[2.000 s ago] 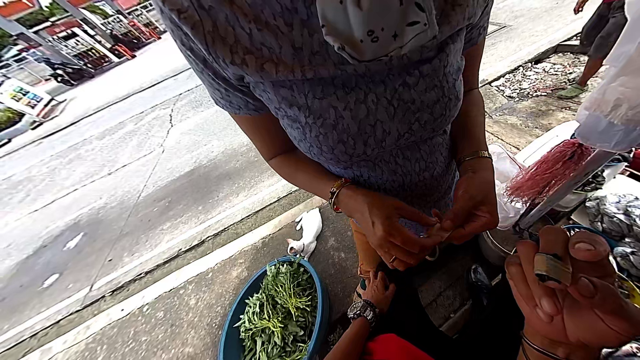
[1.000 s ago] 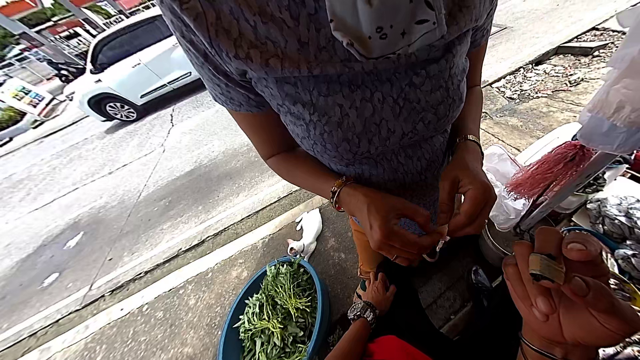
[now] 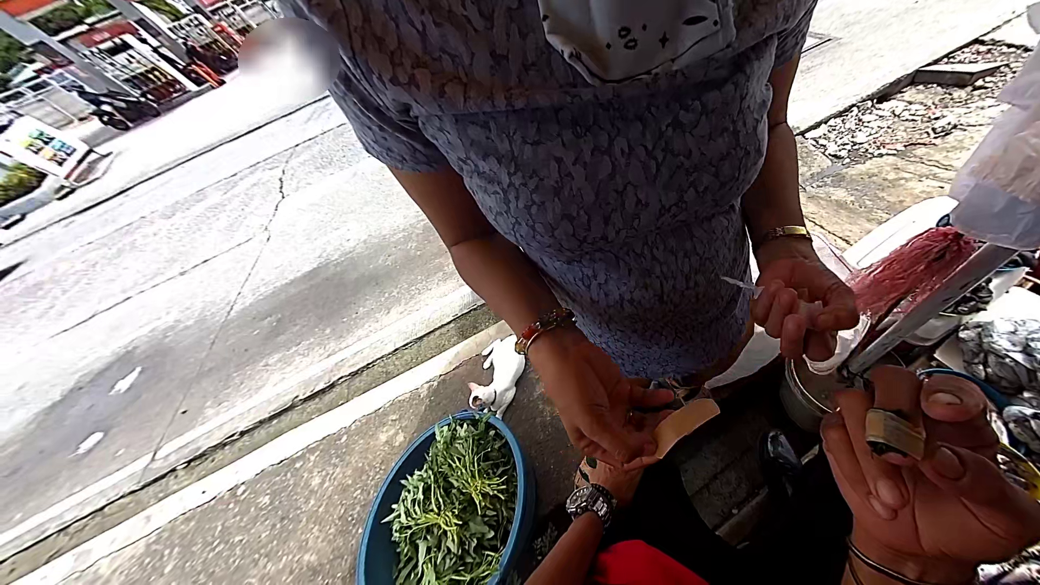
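Note:
My right hand [image 3: 926, 463] is raised palm up at the lower right, fingers curled and apart, holding nothing. A tan adhesive bandage [image 3: 894, 432] wraps one finger. My left hand [image 3: 609, 479], with a metal watch [image 3: 591, 502] at the wrist, is low in the middle, partly hidden by another person's hand; its fingers are not clear. That person stands in front in a patterned grey-blue shirt [image 3: 609, 179]. One of their hands pinches a tan adhesive bandage strip [image 3: 685, 424]; the other holds small whitish pieces [image 3: 743, 284], perhaps backing paper.
A blue tub [image 3: 370, 520] of leafy greens [image 3: 459, 496] stands at lower left, with a white cat [image 3: 502, 378] lying beyond it. A metal pole [image 3: 926, 309], pink stringy material [image 3: 914, 268], plastic bags [image 3: 999, 187] and a metal pot [image 3: 804, 394] crowd the right. A road [image 3: 203, 268] runs behind.
The other person's hands were together and are now apart, with the bandage strip plainly showing in one. A white car on the road a second ago is gone from view.

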